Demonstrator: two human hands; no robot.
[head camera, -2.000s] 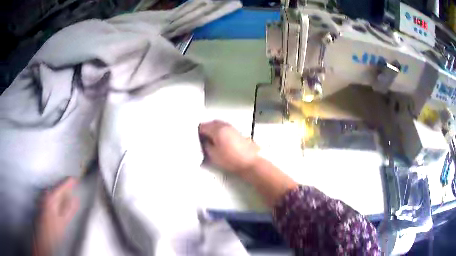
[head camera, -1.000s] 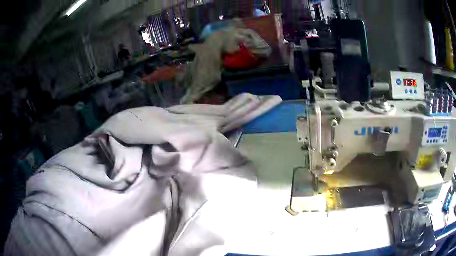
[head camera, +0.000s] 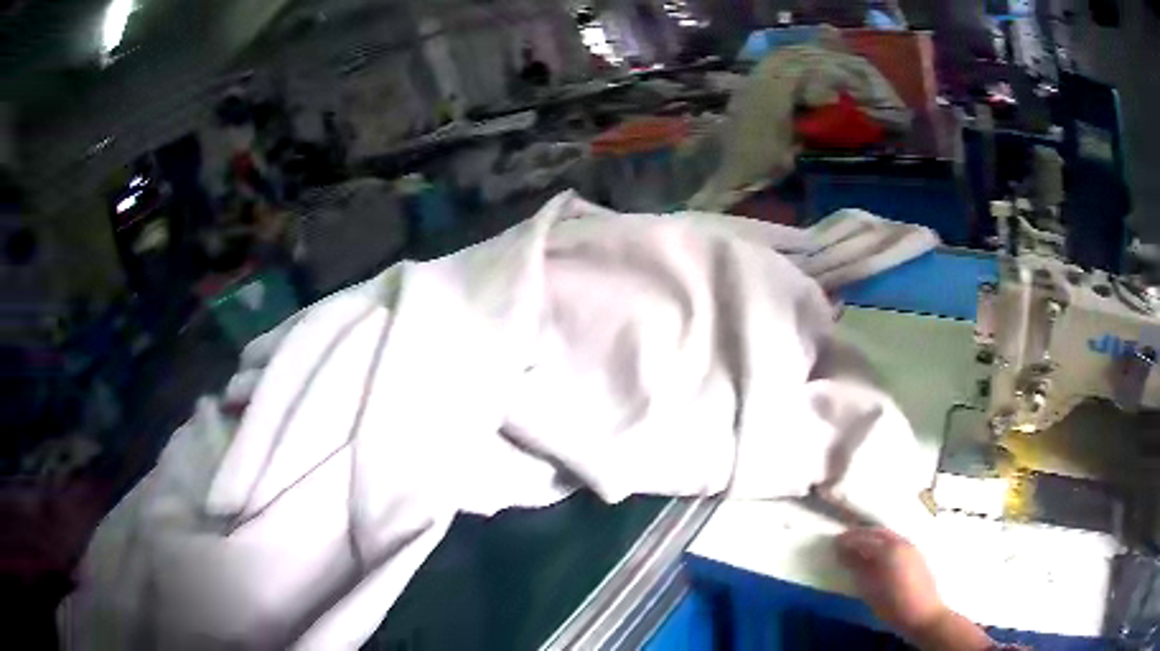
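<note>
A large off-white fabric piece (head camera: 611, 343) lies heaped from the left of the picture across to the sewing table (head camera: 776, 541). Its right end reaches close to the needle area of the sewing machine (head camera: 1081, 331). My right hand (head camera: 890, 579) is at the table's front edge, just below the fabric's lower right edge. It is blurred, and whether its fingers grip the fabric I cannot tell. My left hand is not in view.
A dark green surface with a pale metal rail (head camera: 623, 579) shows below the fabric, left of the table. Behind stand a blue box (head camera: 878, 193), a red item (head camera: 840, 121) and draped beige cloth (head camera: 751, 127). A green bin (head camera: 255, 305) is at the left.
The view has swung left, so the machine sits further right. The fabric is spread wider and raised on the left, uncovering the rail and dark green surface. My right hand is back in view.
</note>
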